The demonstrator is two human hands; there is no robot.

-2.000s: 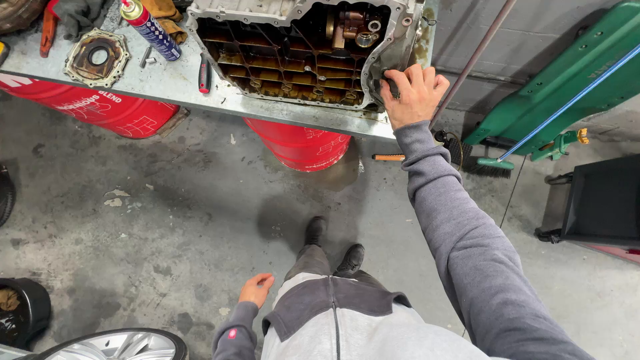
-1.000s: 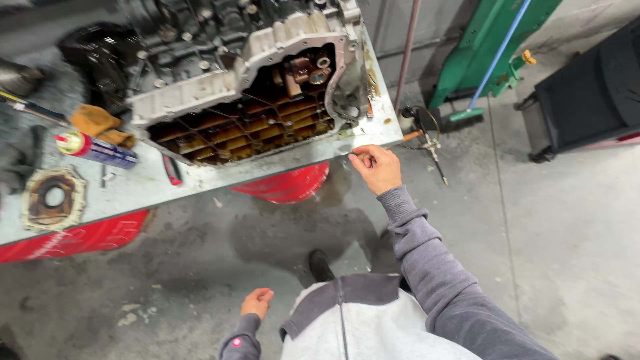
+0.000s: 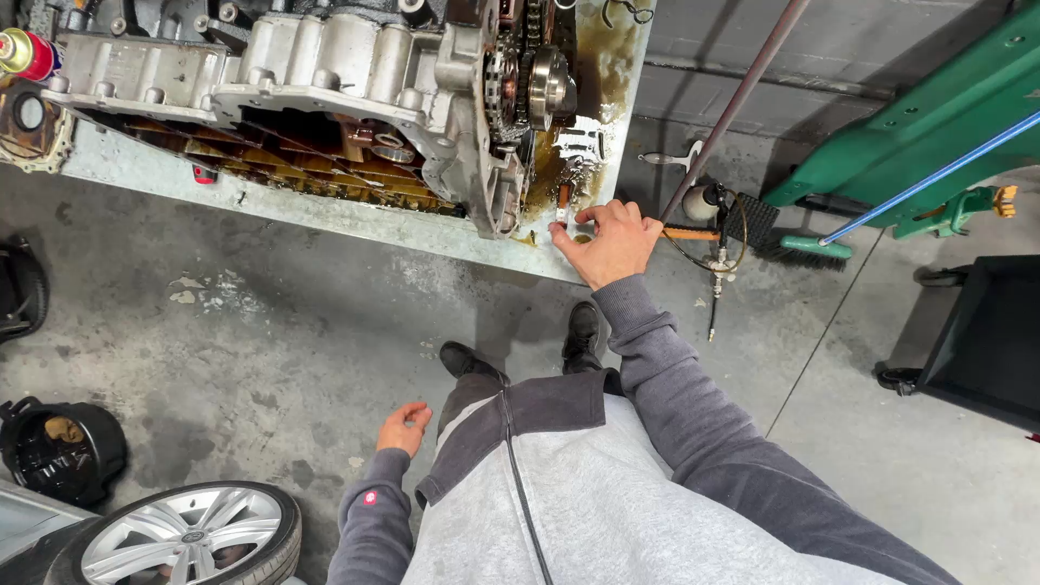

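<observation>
An oily aluminium engine block [image 3: 325, 73] lies on the metal workbench [image 3: 366, 236], its open underside showing dark ribs. Timing chains and a round metal sprocket [image 3: 549, 88] show at its right end. My right hand [image 3: 613, 240] is over the bench's right corner, thumb and forefinger apart beside a small orange and silver tool [image 3: 564, 203] lying in spilt oil. No object shows between those fingers. Low at my side hangs my left hand [image 3: 404, 429], fingers loosely curled and apart, holding nothing.
A spray can [image 3: 28, 55] and an oily flange cover [image 3: 32, 122] lie at the bench's left. Right of it are an orange-handled tool [image 3: 691, 233], a broom [image 3: 816, 246], a green metal frame [image 3: 910, 130] and a black cart [image 3: 975, 349]. A wheel [image 3: 191, 536] and black bucket [image 3: 65, 447] are lower left.
My right hand was at the engine block's right edge two seconds ago; it is now beyond it, over the bench's corner. The view has shifted. My left hand still hangs low.
</observation>
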